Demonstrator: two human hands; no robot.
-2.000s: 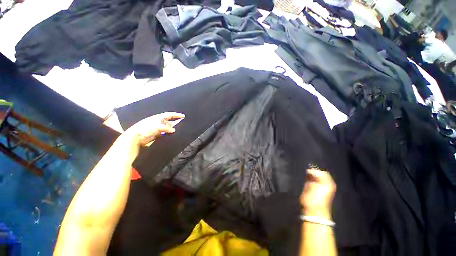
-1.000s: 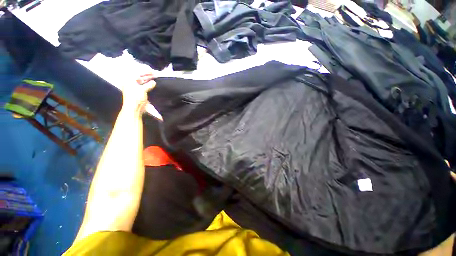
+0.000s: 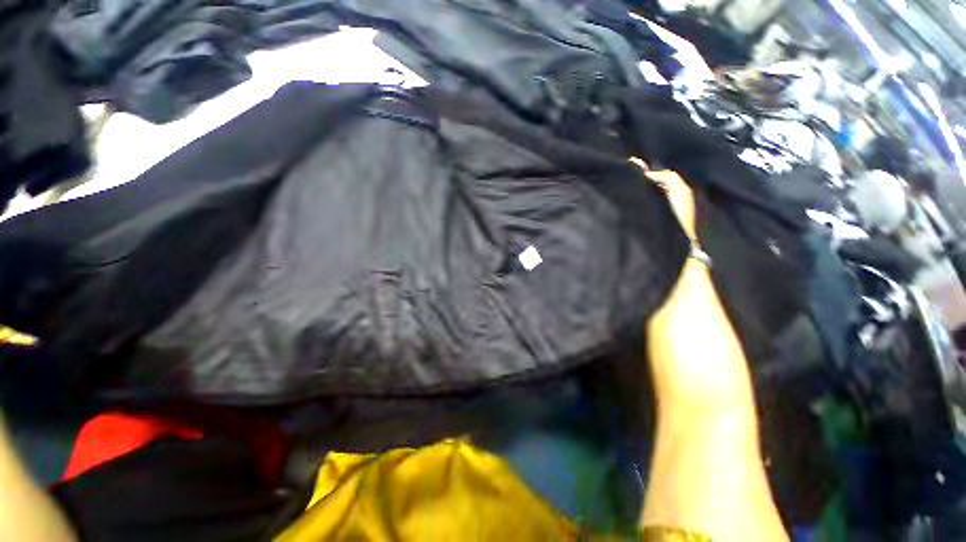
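Note:
A black suit jacket (image 3: 212,169) lies opened out in front of me, its shiny dark lining (image 3: 350,233) facing up. A small white tag (image 3: 530,257) shows on the lining at the right. The collar is at the top, away from me. My right hand (image 3: 669,193) grips the edge of the jacket's right front and holds it spread open. Of my left arm only a blurred part shows at the lower left edge; the left hand itself is out of the picture.
Black hung jackets (image 3: 757,254) lie at the right. Grey garments (image 3: 477,48) and a black garment (image 3: 37,116) lie beyond on the white table (image 3: 307,64). Something red (image 3: 127,439) is at the lower left, near my yellow clothing (image 3: 445,498).
The view has swung to the right. The jacket has gone from partly closed to spread open with its lining showing. My right hand is now in view on its edge; my left hand has left the picture.

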